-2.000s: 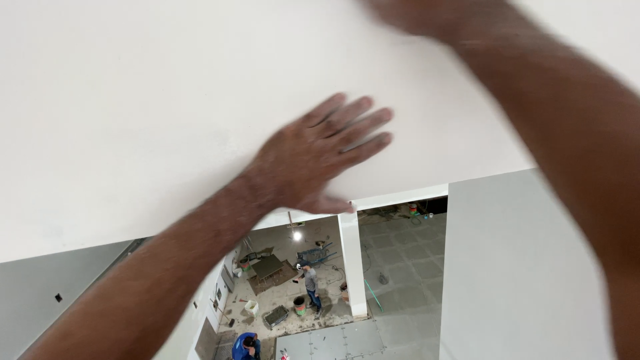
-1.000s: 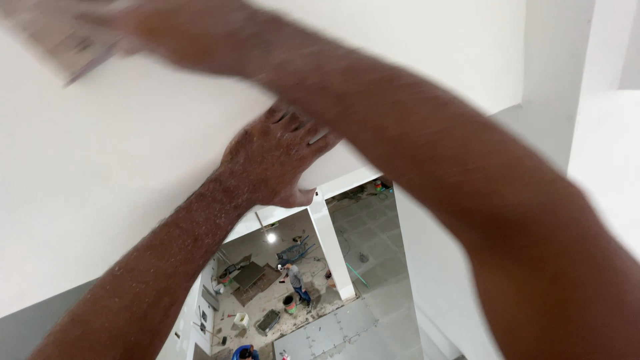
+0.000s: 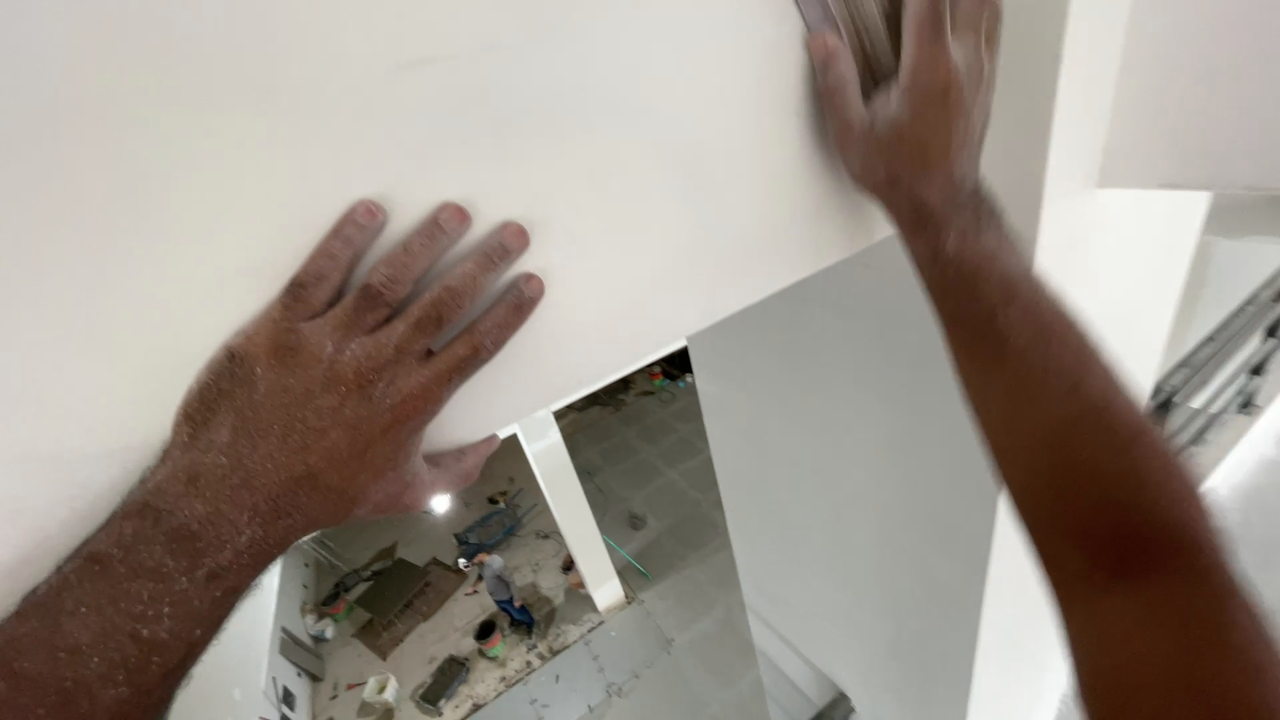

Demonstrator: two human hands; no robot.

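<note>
My left hand [image 3: 340,380] lies with its fingers spread against a smooth white wall panel [image 3: 620,150], its thumb near the panel's lower edge; it holds nothing and pale dust speckles the skin. At the upper right, my right hand [image 3: 920,110] grips a flat sanding block [image 3: 860,35] or similar block, partly cut off by the top of the view and blurred. The block is against the white surface, near its right end.
Far below, a person [image 3: 503,590] stands on a littered floor by a black bucket [image 3: 489,638], a dark tub [image 3: 441,684] and a white bucket [image 3: 379,692]. A white column [image 3: 572,510] and a grey wall [image 3: 850,460] flank a tiled floor [image 3: 655,480].
My right hand, at the upper left with the block one second ago, has swept across to the upper right. My left hand stays on the white surface with its fingers now plainly spread.
</note>
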